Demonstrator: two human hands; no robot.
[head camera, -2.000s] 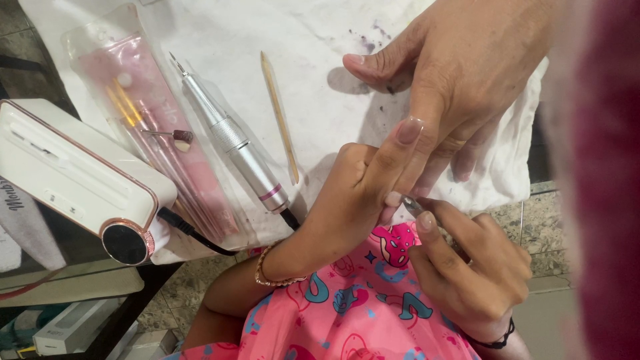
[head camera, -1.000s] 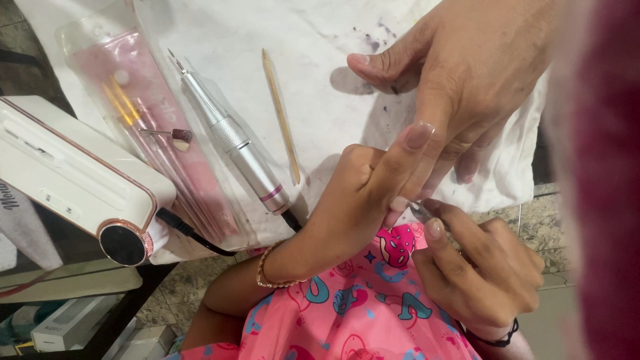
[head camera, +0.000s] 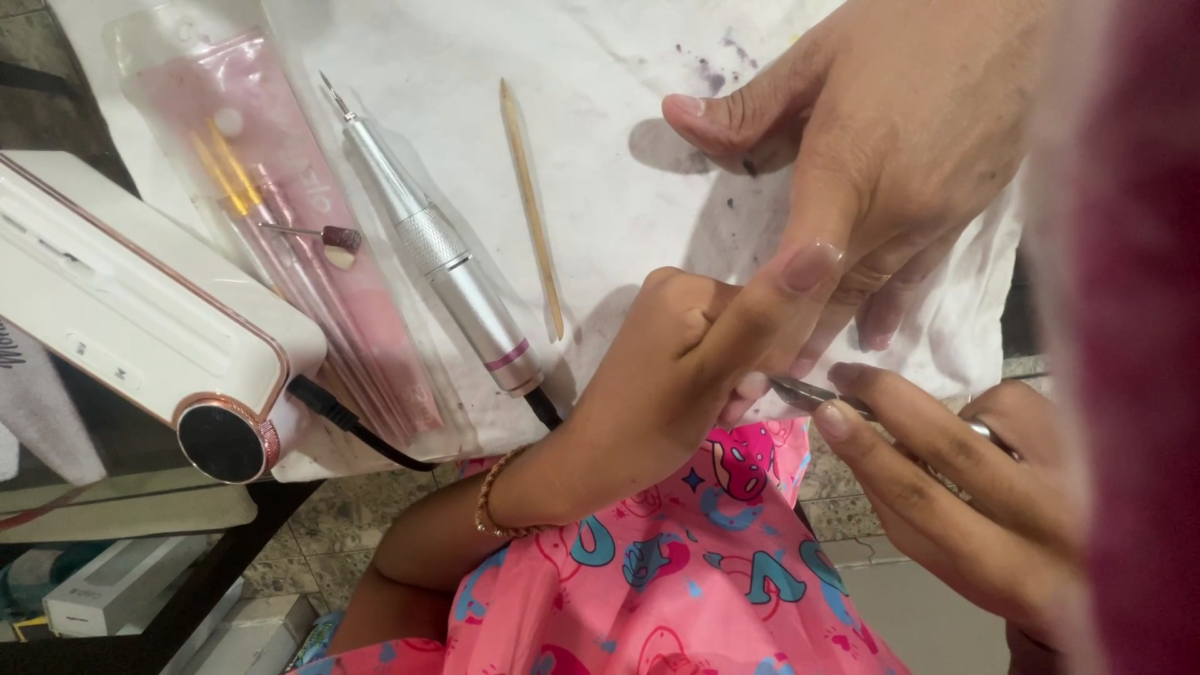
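Note:
My left hand (head camera: 675, 366), with a beaded bracelet at the wrist, grips a finger of another person's hand (head camera: 909, 141); its own index finger lies extended across that hand. That hand reaches in from the upper right, palm down. Metal cuticle nippers (head camera: 802, 394) are held in my right hand (head camera: 947, 469) at the lower right. Their jaws are at the held fingertip, beside the fingertips of my left hand. Whether the jaws touch the skin is too small to tell. Part of the nippers' handles is hidden behind my fingers.
On the white cloth (head camera: 600, 56) lie a thin wooden stick (head camera: 530, 206), a silver nail drill handpiece (head camera: 441, 253) with its cable, and a clear pouch of brushes (head camera: 309, 253) with a sanding bit (head camera: 339, 238) on it. A white device (head camera: 141, 300) stands left. Boxes (head camera: 122, 581) sit lower left.
My right hand has shifted slightly to the right with the nippers still in it. My left hand keeps its hold on the person's finger in nearly the same place.

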